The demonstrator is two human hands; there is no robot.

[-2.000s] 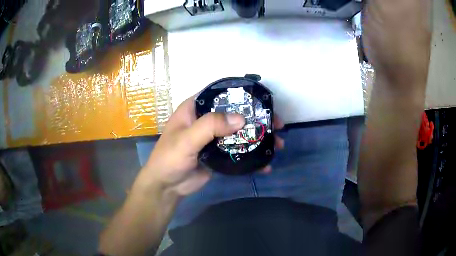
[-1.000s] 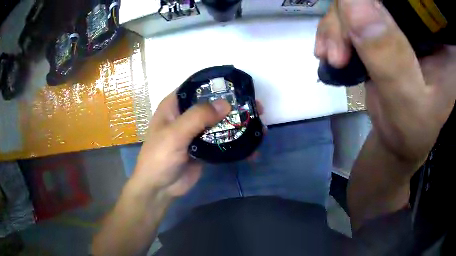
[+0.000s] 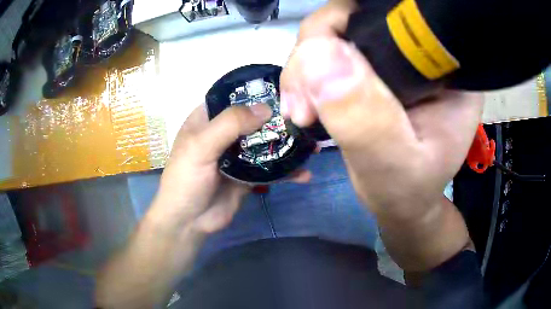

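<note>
My left hand (image 3: pixel 211 145) holds a round black housing (image 3: pixel 232 78) over my lap at the bench's front edge. Its thumb presses on the circuit board (image 3: pixel 261 136), which lies inside with thin red and green wires. My right hand (image 3: pixel 362 102) grips a thick black electric screwdriver (image 3: pixel 483 42) with a yellow label band. The driver's front end is at the housing's right side, mostly hidden by my right hand, so its tip and any screw cannot be made out.
Black shells with boards (image 3: pixel 106 30) cluster at the upper left beside shiny orange tape (image 3: pixel 78 133). A white box (image 3: pixel 163 21) with metal mechanisms and a hanging black cylinder (image 3: pixel 257 7) is at the back. A red looped tool (image 3: pixel 481 151) is at the right, near a black bin (image 3: pixel 519 199).
My right hand has come in from the right with the electric screwdriver and is now at the housing. The housing and my left hand appear slightly further left and higher.
</note>
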